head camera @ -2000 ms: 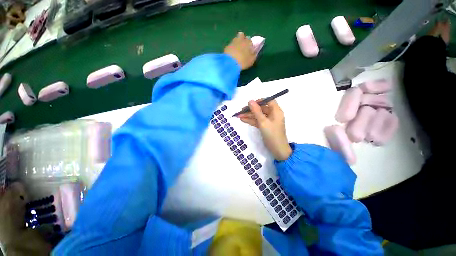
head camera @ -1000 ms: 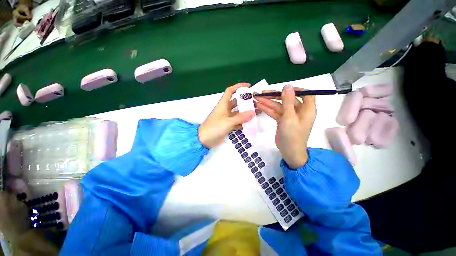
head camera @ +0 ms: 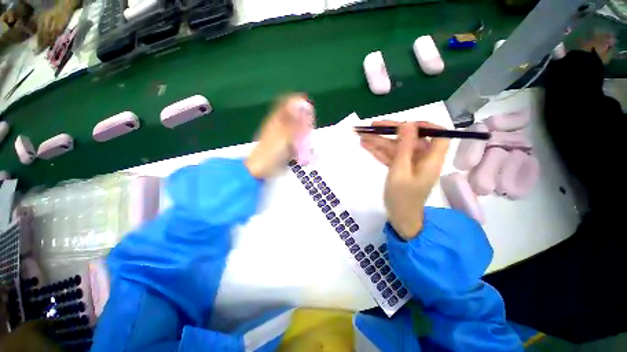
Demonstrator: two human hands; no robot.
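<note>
My left hand [head camera: 276, 136] is blurred and holds a pink housing [head camera: 304, 130] upright at the belt's near edge, above the top end of the label sheet. Whether a label sits on that housing cannot be made out. My right hand [head camera: 410, 165] holds black tweezers [head camera: 433, 133] level, with the tip pointing left, apart from the housing. No label can be made out at the tip. The white label sheet [head camera: 350, 240] lies slanted between my arms, with rows of small dark labels, partly emptied.
The green conveyor belt [head camera: 275, 62] carries spaced pink housings and a blue-yellow item [head camera: 463, 41]. A grey post [head camera: 512, 65] slants at right beside a pile of pink housings [head camera: 496, 168]. A clear blister tray [head camera: 82, 213] and black parts [head camera: 65, 302] lie at left.
My left hand first took a housing off the belt and brought it to the tweezers. It has since moved left with the housing, away from the tweezer tip. Belt housings have shifted left in view.
</note>
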